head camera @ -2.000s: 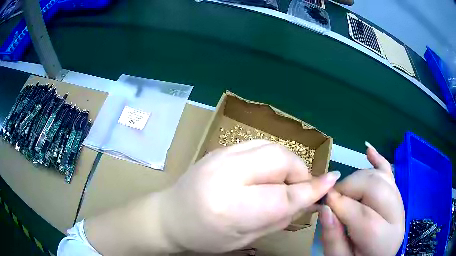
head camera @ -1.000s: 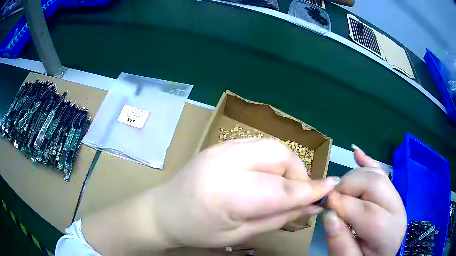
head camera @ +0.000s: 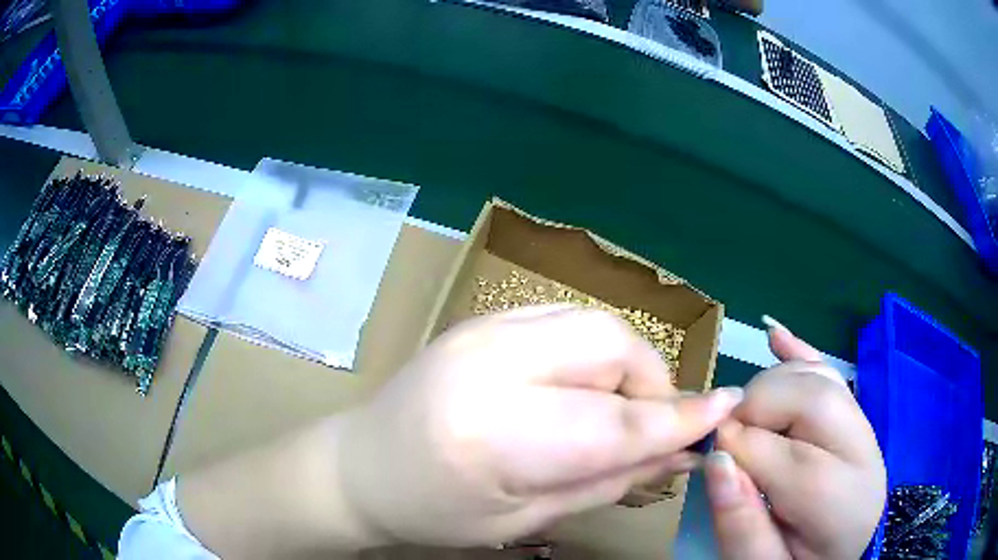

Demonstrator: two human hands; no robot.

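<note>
My left hand [head camera: 525, 421] reaches in from the lower left, over the near part of the open carton [head camera: 465, 287]. My right hand [head camera: 804, 454] is at its right. The fingertips of both hands meet and pinch a small dark piece [head camera: 703, 442], mostly hidden by the fingers. Only a dark bluish edge of it shows. Many small brass-coloured parts [head camera: 646, 326] lie loose in the carton behind my left hand.
A board stack [head camera: 99, 279] lies on cardboard at the left. A labelled plastic bag [head camera: 328, 312] lies between it and the carton. A blue plastic bin [head camera: 930, 405] stands at the right, with boards [head camera: 917, 521] at its near end. A green belt [head camera: 438, 120] runs behind.
Both hands stay pinched together at nearly the same place. The right thumb and fingers have shifted slightly, and a little of the dark piece's edge shows between the fingertips.
</note>
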